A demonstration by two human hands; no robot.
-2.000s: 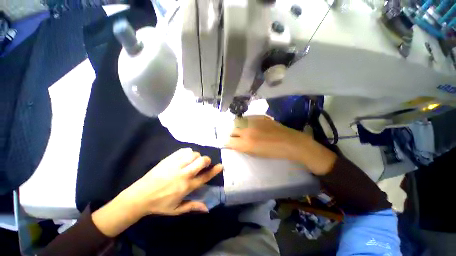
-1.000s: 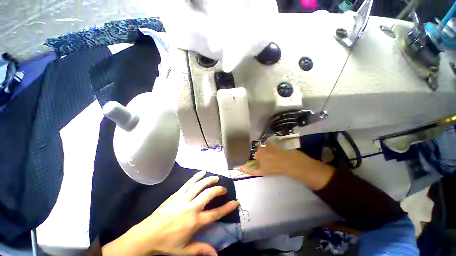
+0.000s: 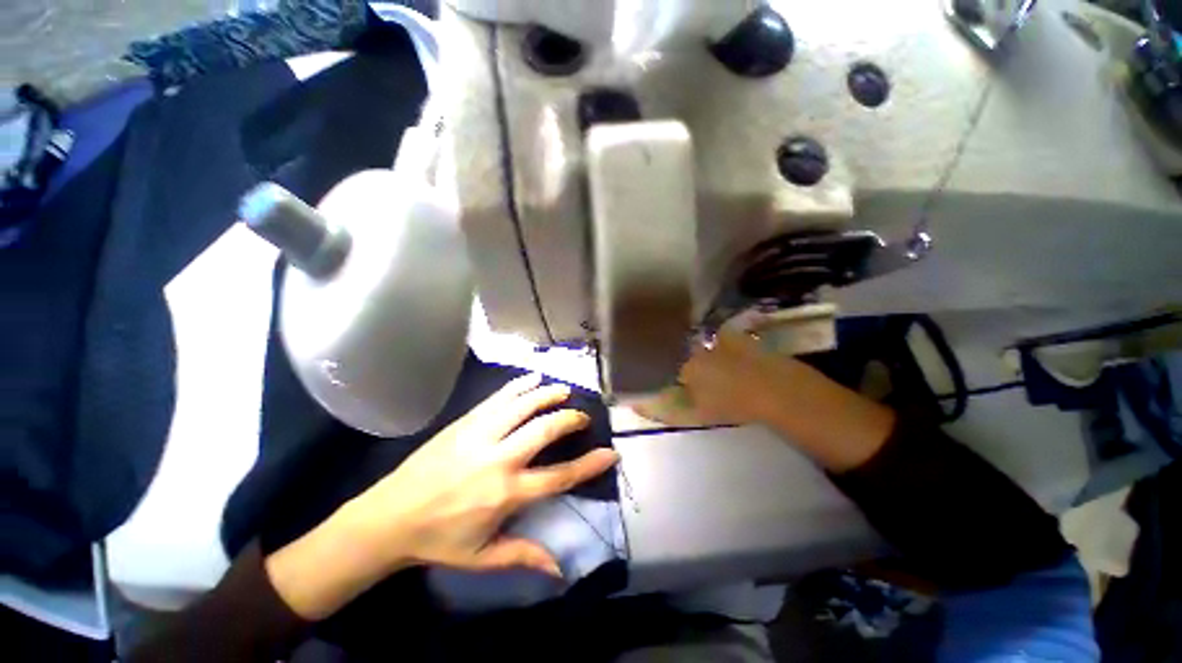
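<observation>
Dark navy cloth (image 3: 324, 408) lies on the white machine table, its right edge just left of the needle area. A pale lining piece (image 3: 551, 538) shows at its front right corner. My left hand (image 3: 473, 486) lies flat on the dark cloth, fingers spread, pressing it. My right hand (image 3: 739, 382) is under the sewing machine head (image 3: 642, 259), right of the needle area; its fingertips are partly hidden by the machine, so whether it grips anything is unclear. The presser foot and needle are mostly hidden.
The white machine lamp (image 3: 382, 304) stands left of the head. Scissors with a black loop handle (image 3: 936, 369) lie right of my right hand. More dark panels (image 3: 130, 350) lie at the left. Blue-grey cloth (image 3: 1134, 421) is at the far right.
My view has moved closer to the machine head. My left hand's fingers have spread apart on the cloth. My right hand has stayed near the needle area, now more hidden by the head.
</observation>
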